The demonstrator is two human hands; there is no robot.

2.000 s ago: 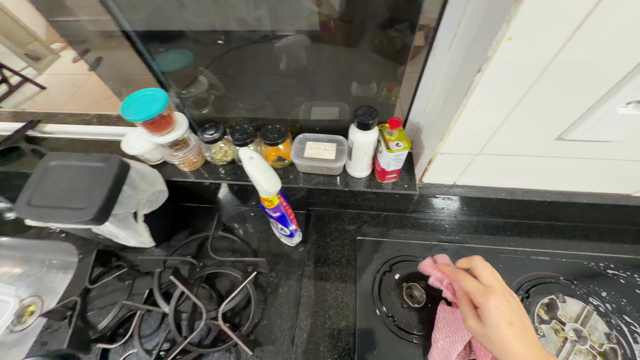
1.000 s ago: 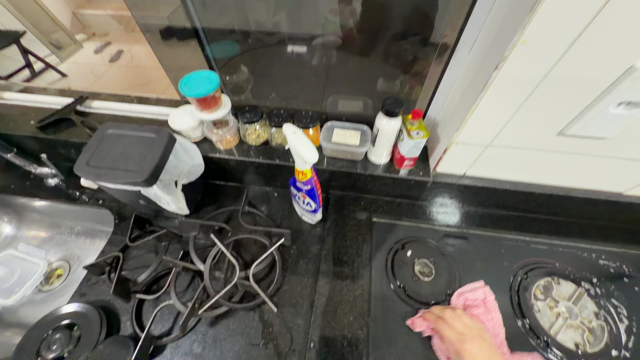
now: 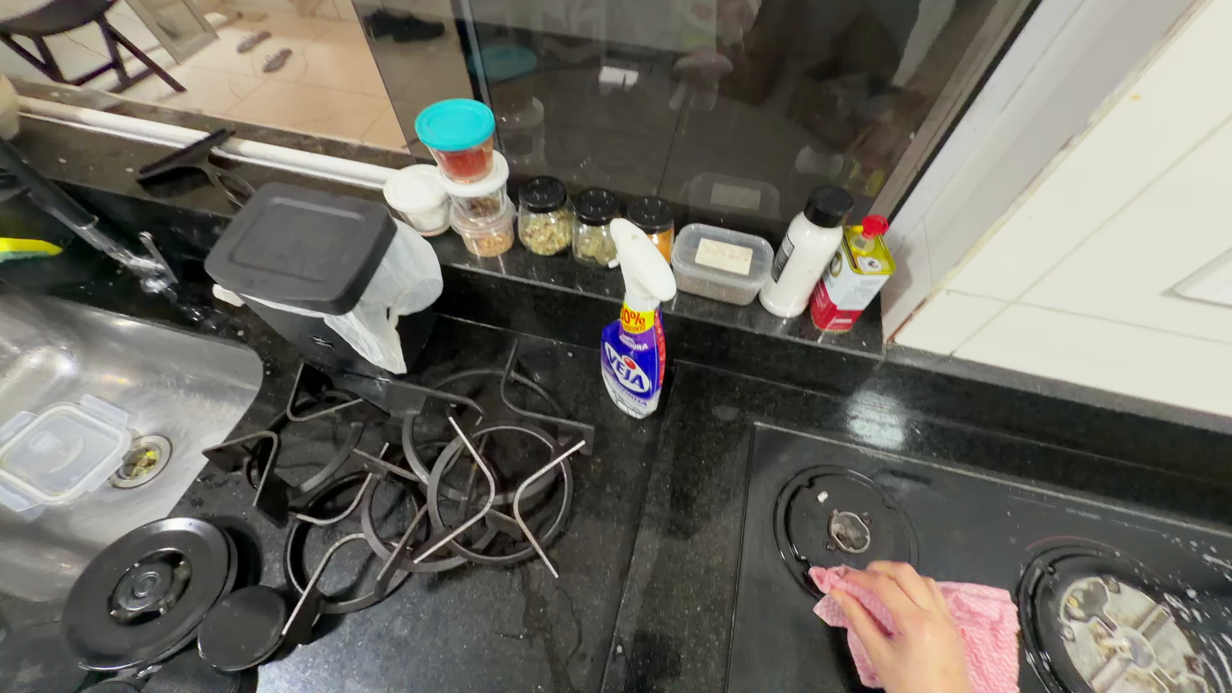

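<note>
My right hand (image 3: 910,626) grips a pink cloth (image 3: 987,626) at the lower right, its fingertips pressing the cloth near the lower rim of the small burner recess (image 3: 847,531) on the black cooktop (image 3: 943,496). The larger burner base (image 3: 1126,621), with a bare metal centre, lies to the right of the cloth. White streaks mark the cooktop's right side. A Veja spray bottle (image 3: 633,361) with a white trigger head stands upright on the dark stone counter, left of the cooktop. My left hand is out of the picture.
Loose pan supports (image 3: 500,491) and burner parts (image 3: 149,592) cover the counter at left, beside a steel sink (image 3: 212,371) holding a clear plastic lid (image 3: 63,452). A black bin (image 3: 303,250) stands behind them. Jars (image 3: 546,221), tubs and a red-capped tin (image 3: 852,279) line the ledge.
My right hand has gone from holding the cloth raised over the small burner recess to pressing it down on the cooktop, flatter and more spread out. The view has shifted left.
</note>
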